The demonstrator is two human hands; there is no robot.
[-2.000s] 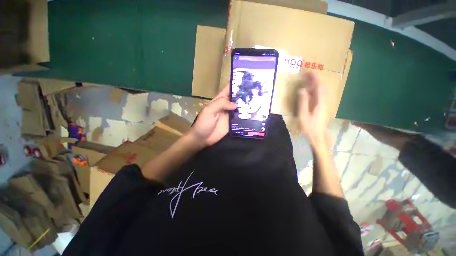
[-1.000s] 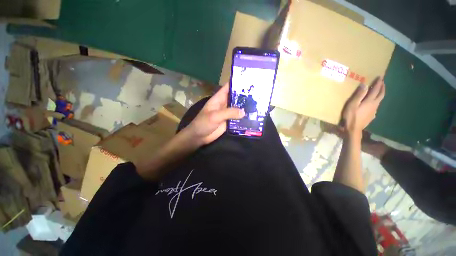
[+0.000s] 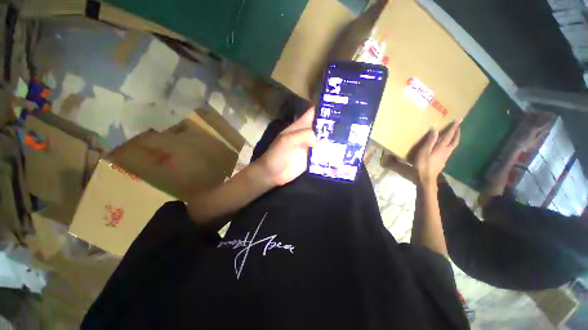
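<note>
My left hand (image 3: pixel 287 152) holds an upright black smartphone (image 3: pixel 347 122) by its left edge. Its screen is lit and shows a dark page with small pictures and text. My right hand (image 3: pixel 436 149) rests with spread fingers on the lower right edge of a brown shipping carton (image 3: pixel 412 71) and does not grip it. The carton stands on the green bench (image 3: pixel 213 29) and bears a white label with red print and tape. A brown cardboard flap or sheet (image 3: pixel 309 48) lies at its left, partly behind the phone.
An open brown carton (image 3: pixel 138 187) stands on the floor at left. Orange and blue tape dispensers (image 3: pixel 35 140) are beyond it. At right, a person in a dark sleeve (image 3: pixel 509 245) reaches toward a wrapped block of small boxes (image 3: pixel 548 169). A grey rail runs behind the carton.
The view has turned. My right hand has moved from above the carton onto its edge. The phone screen has changed from a bright picture to a dark page. Wrapped boxes have appeared at right.
</note>
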